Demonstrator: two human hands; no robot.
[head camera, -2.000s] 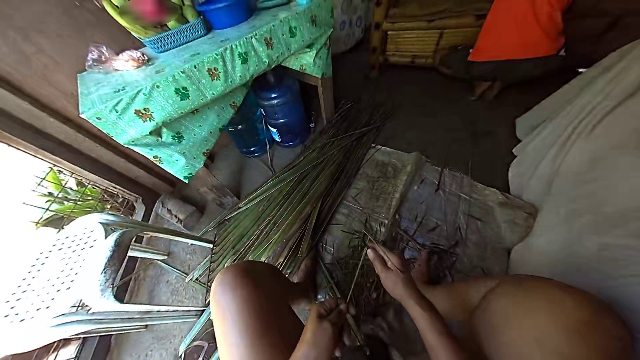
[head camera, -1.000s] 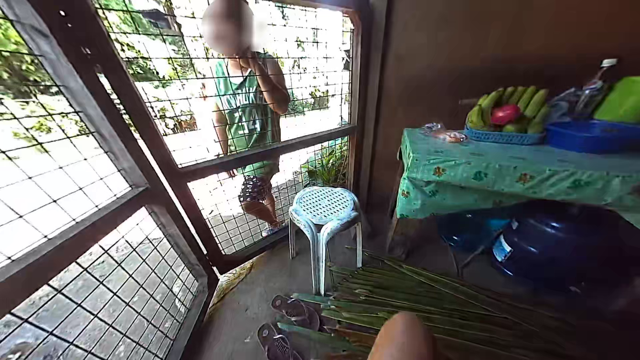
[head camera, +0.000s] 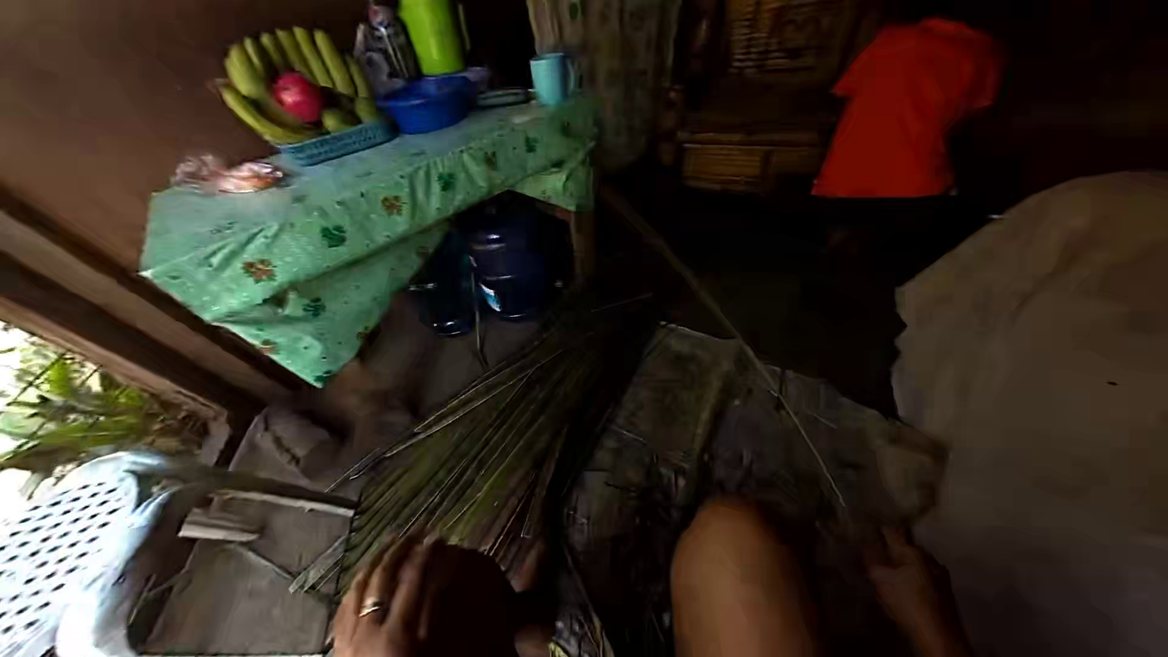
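Observation:
At the bottom left, my left hand (head camera: 388, 589) wears a ring, its fingers bent beside or over my dark, shadowed left knee; its palm is hidden. Low on the right, beyond my bare right knee (head camera: 744, 584), is my right hand (head camera: 912, 584), blurred and dim. A long thin leaf strip (head camera: 730, 324) runs from its fingertips up and away to the left; it seems pinched there, though the grip is dark. Between my legs and the table, a heap of long green and brown palm-like leaf strips (head camera: 474, 456) fans over the floor.
A table with a green patterned cloth (head camera: 365, 210) bears bananas (head camera: 292, 78), a blue basin (head camera: 429, 105) and a mug (head camera: 550, 79). Blue water jugs (head camera: 511, 260) stand beneath. A white plastic chair (head camera: 64, 547) is left, pale draped cloth (head camera: 1040, 383) right, a person in red (head camera: 912, 109) beyond.
My hands, close together two seconds ago, are now far apart, left hand to the left and right hand to the right. The view swung to the mesh door and back.

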